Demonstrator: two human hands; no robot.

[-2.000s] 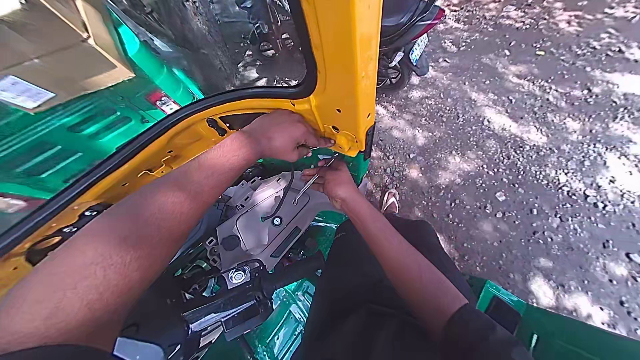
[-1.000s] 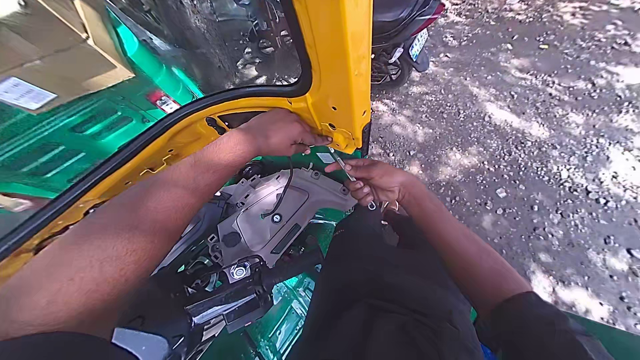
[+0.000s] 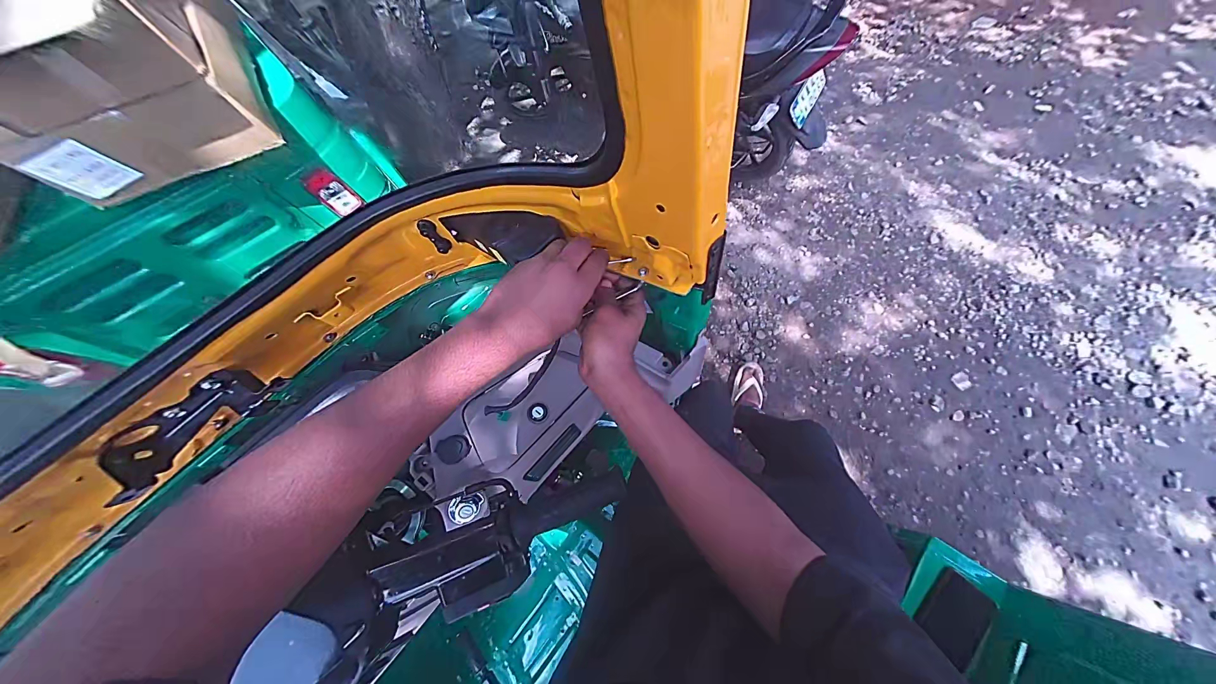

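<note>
At the lower corner of a yellow metal windshield frame (image 3: 679,228), my two hands are close together. My right hand (image 3: 613,332) has its fingers closed on a thin metal hand tool (image 3: 629,291), whose tip points toward the frame's lower edge near a bolt (image 3: 643,273). Just above and left of it, my left hand (image 3: 556,290) is against the frame's corner. A short thin metal piece (image 3: 619,260) shows at its fingertips; whether the fingers grip it is hidden. Below the hands lies a grey dashboard panel (image 3: 503,427) with a key lock and a dark cable.
Black handlebar parts (image 3: 456,560) and a green floor (image 3: 560,589) are below my arms. Through the windshield (image 3: 427,85) I see a cardboard box (image 3: 142,85) and a green vehicle body. A parked scooter (image 3: 784,85) stands on the gravel (image 3: 997,285) outside the frame.
My right hand, lower and apart from the left one second ago with the metal tool in it, has moved up beside my left hand. My left hand stays at the frame's corner.
</note>
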